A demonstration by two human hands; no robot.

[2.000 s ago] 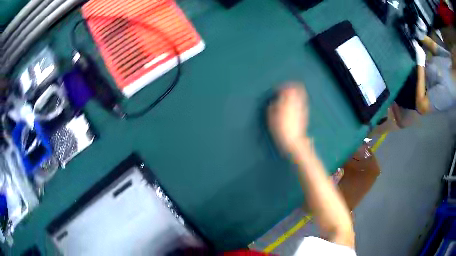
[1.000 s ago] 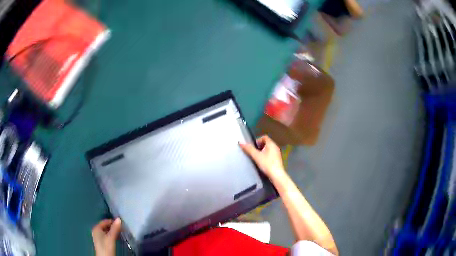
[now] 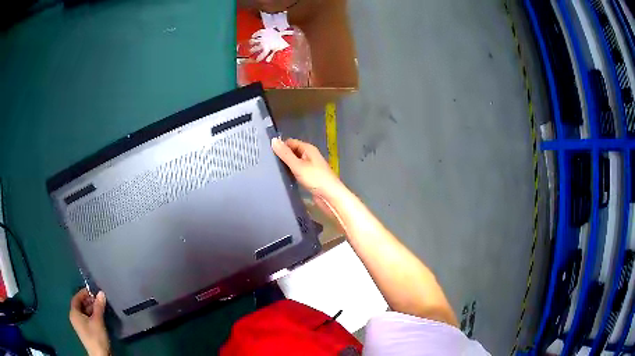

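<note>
A grey laptop [image 3: 177,222] is held underside up, with vent slots and rubber feet showing. A black foam pad [image 3: 157,131] shows beneath it along its far edge. My right hand [image 3: 306,167] grips the laptop's right edge, thumb on top. My left hand [image 3: 90,318] grips its lower left edge, thumb on top. The fingers under the laptop are hidden. The laptop lies tilted across the view, its right side reaching past the bench edge.
The green bench mat [image 3: 139,59] lies under and beyond the laptop. An open cardboard box [image 3: 324,49] with red and clear plastic and a white glove stands beyond. A white stool [image 3: 334,285] is near my body. Blue racks [image 3: 588,144] stand at right; a black cord is at far left.
The laptop, held in both hands, has shifted left in the view as the camera turned right. The box appears farther left and the racks show more fully. Two seconds ago the laptop lay on the bench.
</note>
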